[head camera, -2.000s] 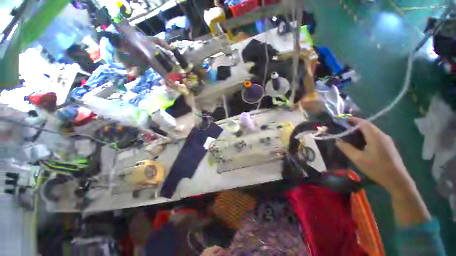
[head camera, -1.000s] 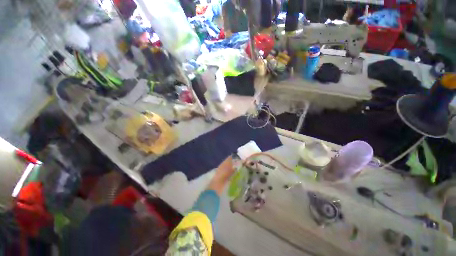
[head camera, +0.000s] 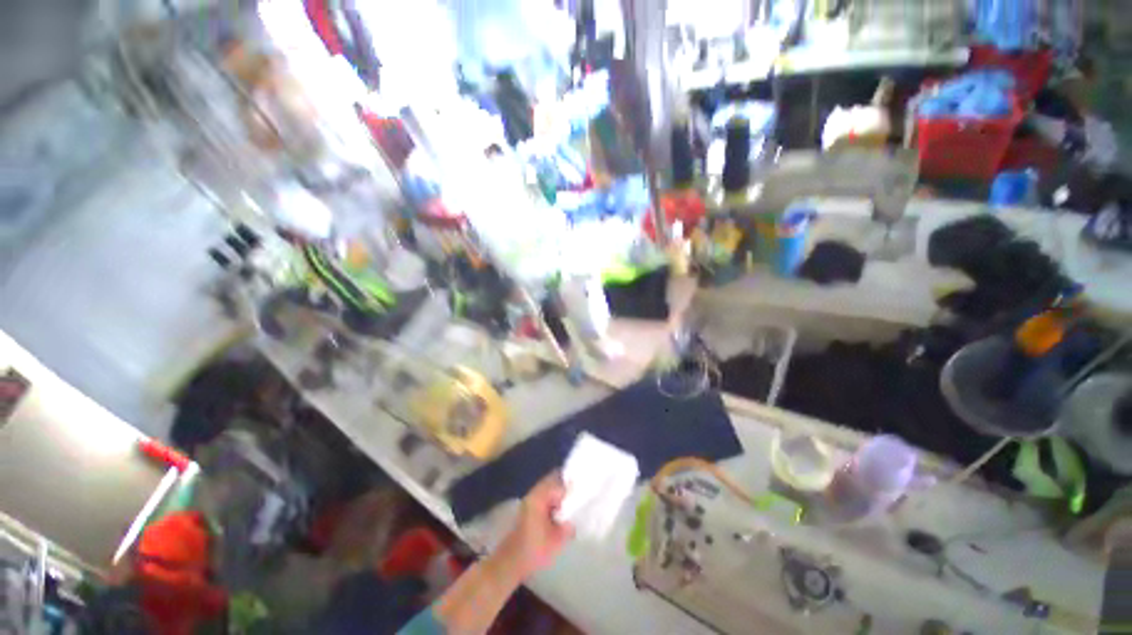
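My left hand (head camera: 536, 531) comes in from the bottom edge, with a teal sleeve at the wrist. Its fingers hold a white cloth or paper piece (head camera: 598, 484) by its left side. The piece is above the pale bench, partly over the front edge of a long dark fabric panel (head camera: 658, 428). The panel lies flat between two sewing machine parts. The picture is blurred, so finger details are unclear. My right hand is not in view.
A sewing machine with a yellow part (head camera: 462, 416) stands left of the panel. Another machine bed (head camera: 770, 564) is to the right, beside a lilac bowl-like item (head camera: 879, 471). A red crate (head camera: 962, 143) holds blue cloth at the back.
The view has swung left from the headset and right hand, which are gone from sight. My left hand reached the white piece on the panel and now holds it up.
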